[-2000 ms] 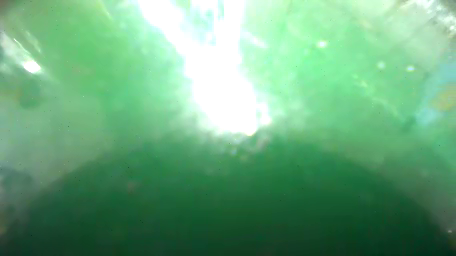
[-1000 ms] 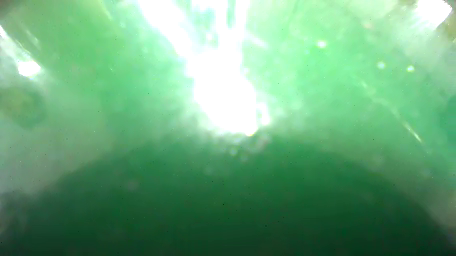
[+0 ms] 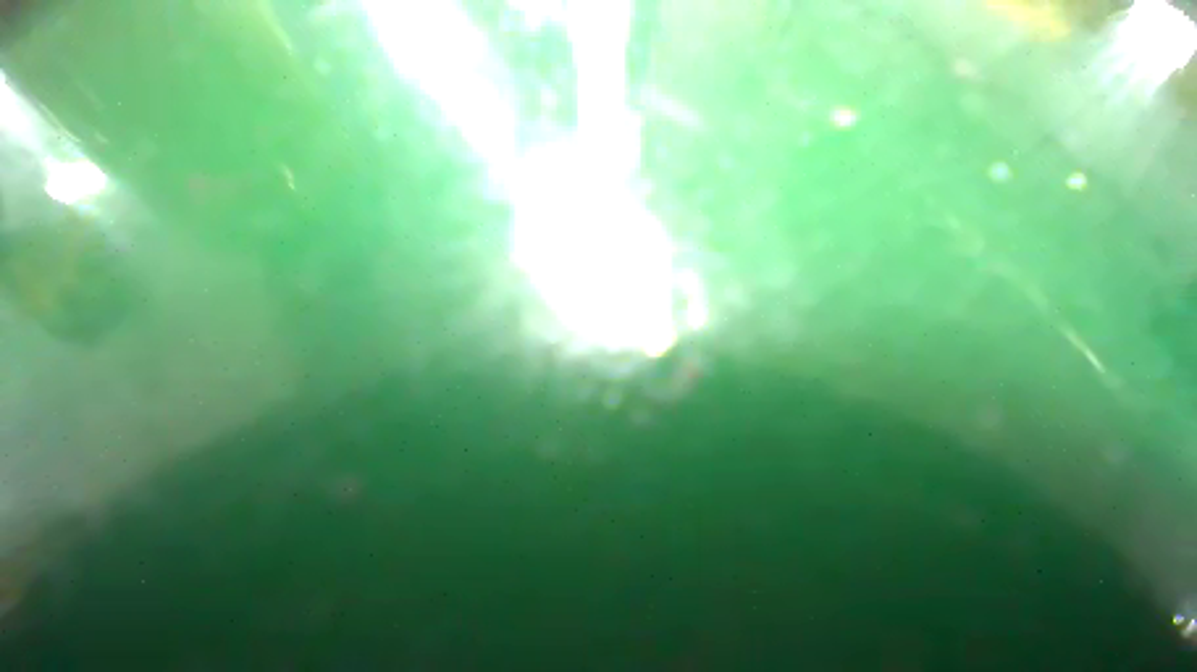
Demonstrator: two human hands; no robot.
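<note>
A blurred green surface (image 3: 788, 525) fills almost the whole head view, very close to the lens. Its lower part is dark green with a curved upper border; above that it is lighter and hazy. I cannot tell what it is. A white glare (image 3: 591, 250) covers the upper middle. No hand can be made out. I see no object being held or worked on.
A bright white patch (image 3: 76, 180) shows at the left edge and another (image 3: 1162, 42) at the top right corner. Greyish blurred areas lie along both sides. A yellowish smear (image 3: 1030, 16) shows at the top right. Nothing there can be named.
The green surface and central glare stay nearly the same. Blurred patches at the side edges and top right have shifted; the blue patch at the right two seconds ago is gone.
</note>
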